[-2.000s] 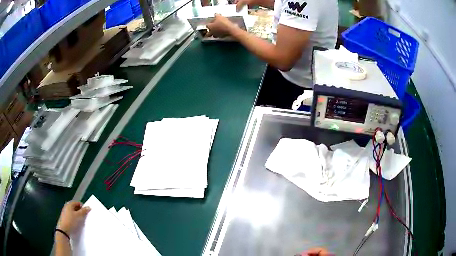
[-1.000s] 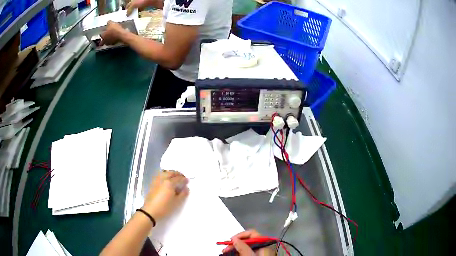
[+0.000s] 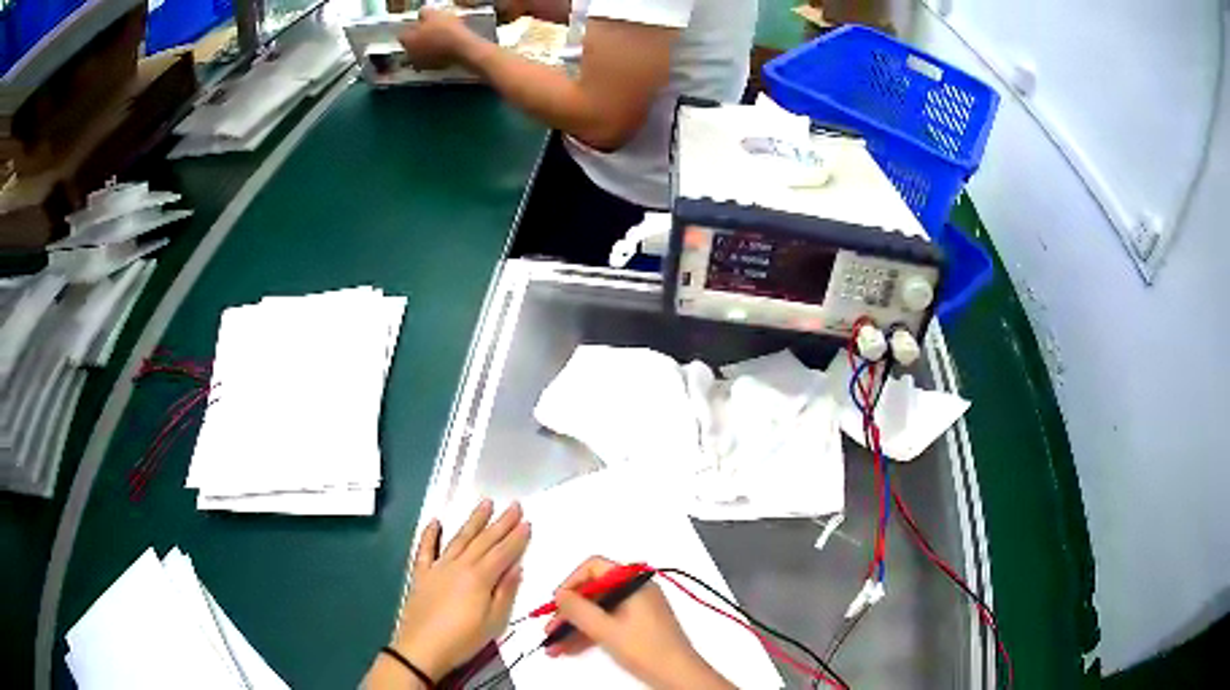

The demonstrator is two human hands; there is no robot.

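Observation:
A white panel [image 3: 634,519] lies on the grey light box [image 3: 526,317], its lower part running towards the bottom edge. My left hand [image 3: 465,586] rests with fingers spread on the panel's left edge and holds nothing that I can see. My right hand [image 3: 614,627] grips a red test probe [image 3: 607,582] and a black test probe [image 3: 594,609] together, tips pointing left towards thin lead wires [image 3: 502,647] beside my left hand. Whether the tips touch a contact is too small to tell.
The bench tester [image 3: 803,256] stands at the box's far end, with input cables [image 3: 880,458] down the right. A white cloth [image 3: 755,438] lies before it. Panel stacks [image 3: 297,404] lie on the green bench [image 3: 405,202]. Blue crates [image 3: 890,108] and a person [image 3: 648,95] are beyond.
A panel came from the left stack onto the light box. My left hand has since flattened at its left edge. My right hand has moved left over the panel with both probes.

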